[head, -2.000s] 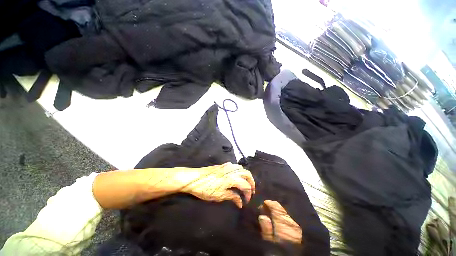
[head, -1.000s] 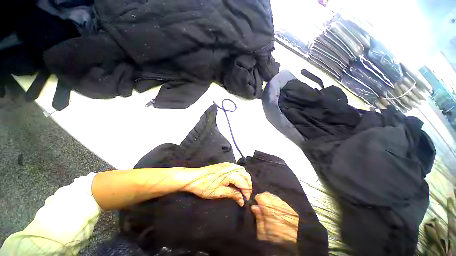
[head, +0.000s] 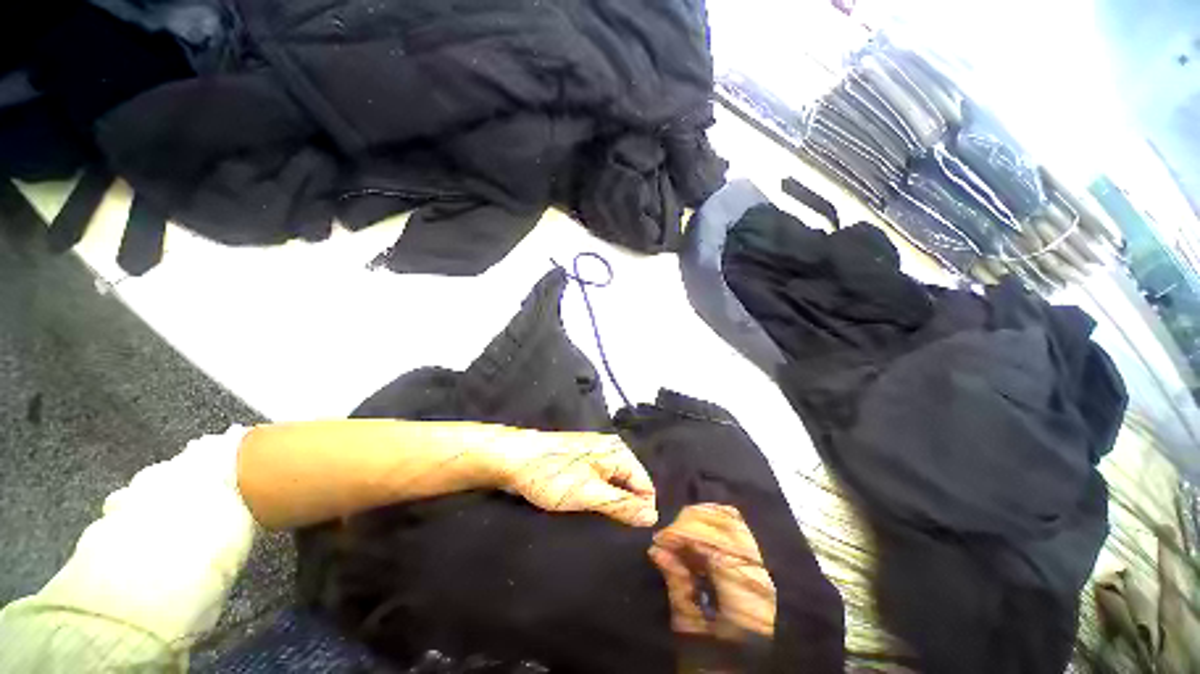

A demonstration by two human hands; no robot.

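Note:
A black hooded jacket (head: 487, 579) lies right in front of me, its hood end pointing away. A dark drawstring (head: 598, 323) runs from it and loops on the pale table. My left hand (head: 586, 475) reaches across from the left, fingertips pinched on the jacket's front edge. My right hand (head: 715, 569) lies just below and right of it, thumb and fingers bent together at the same front edge, nearly touching the left fingertips. The exact part pinched is hidden and too dark to tell.
A large heap of dark jackets (head: 434, 92) lies at the upper left of the pale table (head: 276, 310). Another dark garment with a grey curved band (head: 974, 421) lies at right. Folded stacks (head: 908, 145) stand at upper right. Speckled floor (head: 92, 382) shows at left.
My right hand first moved up to the left fingertips, then its fingers curled inward. My left fingertips have closed together. The view has shifted slightly.

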